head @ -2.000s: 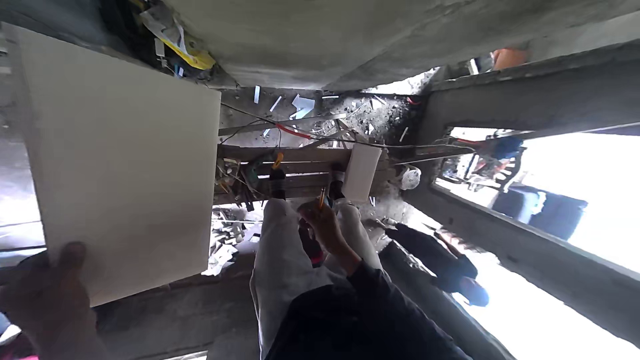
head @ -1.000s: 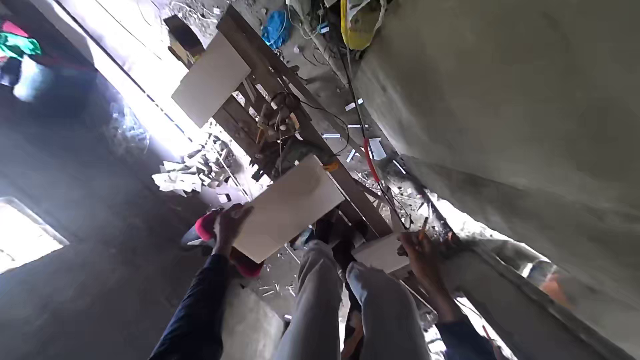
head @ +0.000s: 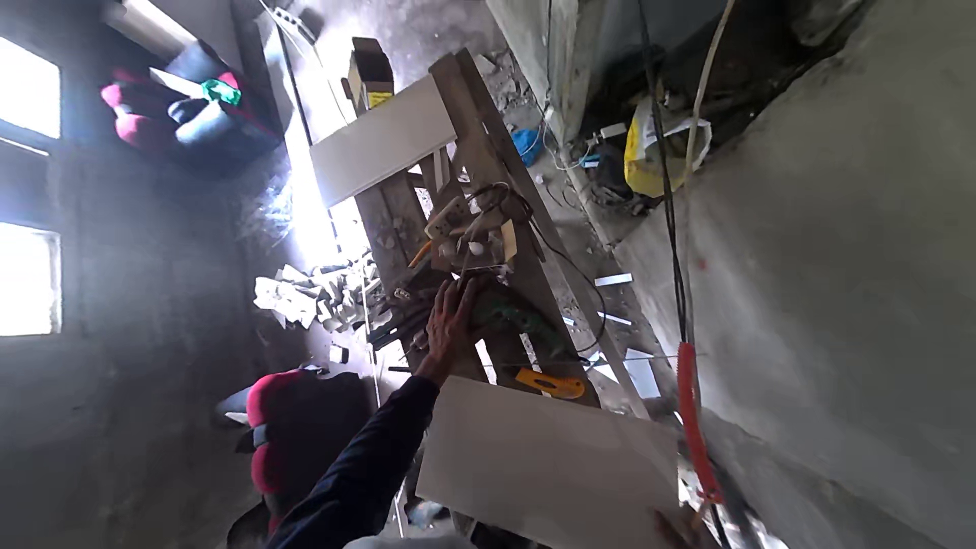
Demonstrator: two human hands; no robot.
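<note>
My left hand [head: 450, 328] reaches over the wooden plank bench [head: 488, 160], fingers extended over small dark tools. Just right of it lies a green-bodied power tool [head: 511, 316]. Beyond the fingertips are a white socket block [head: 447, 219] with a cable and an open box of small items [head: 476, 248]. A large pale flat board [head: 545, 457] lies at the near end, with a yellow-handled tool [head: 550, 383] just past its far edge. My right hand [head: 675, 530], dark and partly cut off, is at the board's lower right corner; its grip is unclear.
Another pale board [head: 385, 137] lies across the bench's far end beside an open cardboard box [head: 371, 72]. Broken pieces [head: 320, 297] are heaped at left. Cables with a red sleeve [head: 694, 419] hang at right, before a grey wall [head: 831, 267]. A yellow bag [head: 648, 152] sits beyond.
My left hand has left the edge of a pale board and now reaches over the tools on the bench. The view has swung strongly.
</note>
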